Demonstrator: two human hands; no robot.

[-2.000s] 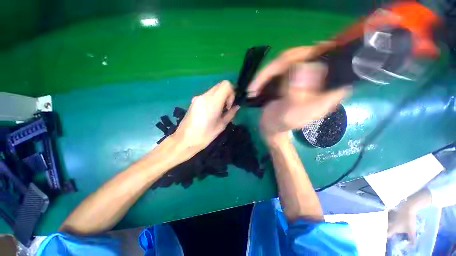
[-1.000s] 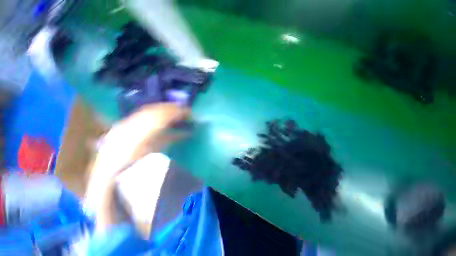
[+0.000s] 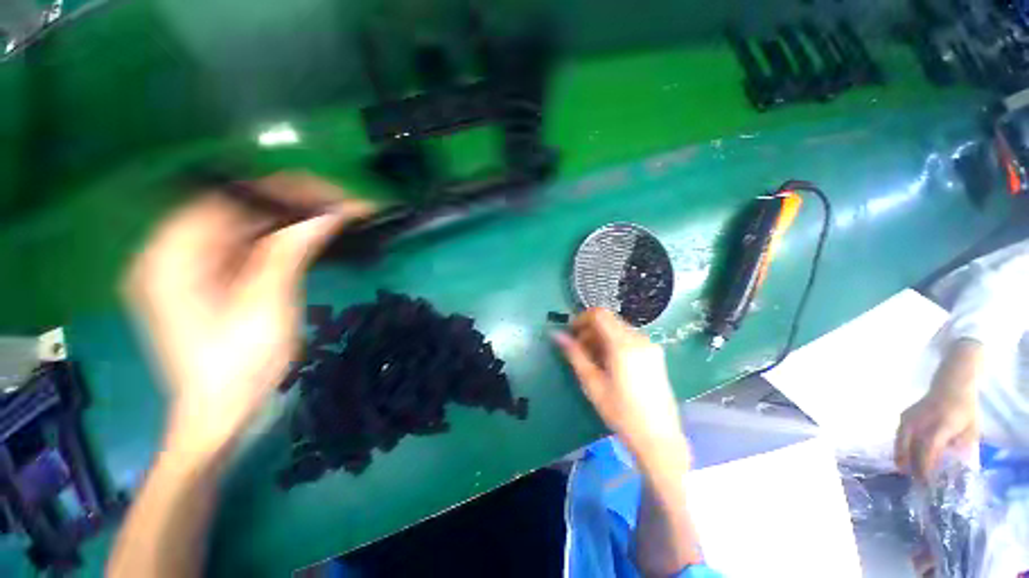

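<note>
My left hand [image 3: 226, 299], blurred, is shut on one end of a black plastic frame [image 3: 451, 203] with arms, held up over the green surface. My right hand [image 3: 615, 367] is beside the lower edge of the round screw dish [image 3: 598, 269], with a small black piece [image 3: 557, 317] at its fingertips; whether it grips the piece is unclear. Dark screws cover the dish's right part. A heap of small black pieces [image 3: 389, 373] lies on the mat below my left hand. The electric screwdriver [image 3: 750, 265] lies right of the dish, tip toward me.
More black frames lie at the left edge [image 3: 51, 463] and the far right side [image 3: 801, 62]. The screwdriver's black cord [image 3: 821, 265] curves around its right. Another person's hand [image 3: 942, 418] is at the lower right, near white sheets [image 3: 852, 361] and clear plastic.
The view has swung back from the left. My left hand has brought a black frame over the mat. The screwdriver, in my right hand two seconds ago, now lies on the mat.
</note>
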